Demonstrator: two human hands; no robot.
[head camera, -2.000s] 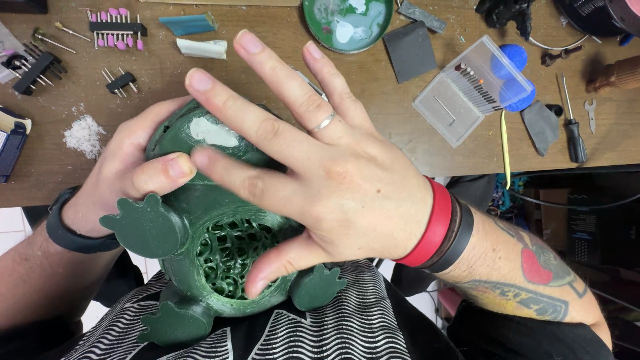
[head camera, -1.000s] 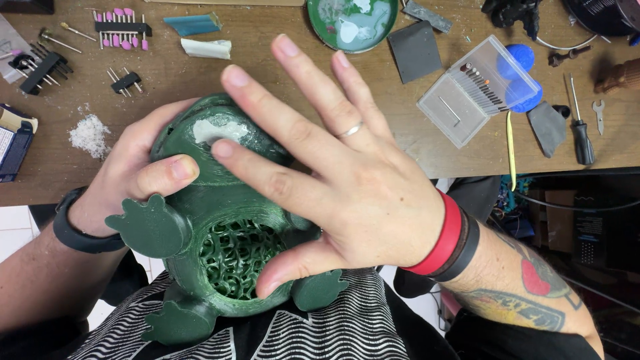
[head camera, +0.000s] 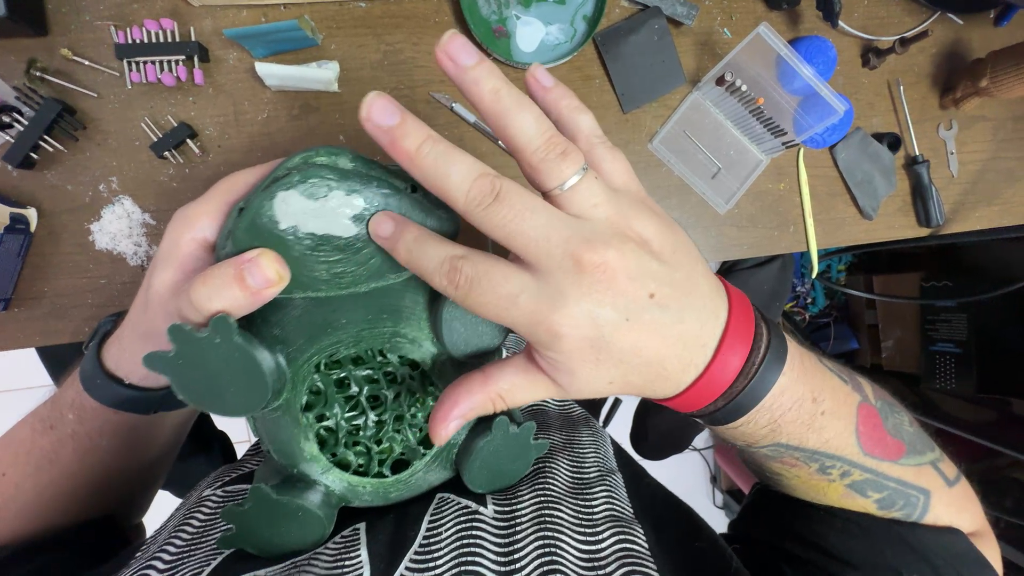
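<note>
My left hand (head camera: 216, 264) grips the head of a green figurine (head camera: 344, 320) from the left side, thumb on its surface. The figurine lies over my lap, with webbed feet and an opening in its belly that shows a lattice (head camera: 368, 412). A whitish patch (head camera: 318, 213) marks the head. My right hand (head camera: 552, 240) is spread over the figurine's right side; one fingertip is at the edge of the patch, and the thumb is by the belly opening. A craft knife (head camera: 468, 120) lies on the table, partly hidden behind my right fingers.
On the wooden table (head camera: 320, 120) are a green dish with pale paint (head camera: 532, 32), a dark abrasive sheet (head camera: 640, 60), a clear case of rotary bits (head camera: 740, 120), a screwdriver (head camera: 922, 172), a small wrench (head camera: 949, 148), racks of pink grinding bits (head camera: 160, 52) and white shavings (head camera: 122, 230).
The right hand has shifted slightly relative to the figurine, its fingertip staying near the pale patch. The left hand keeps its grip on the figurine.
</note>
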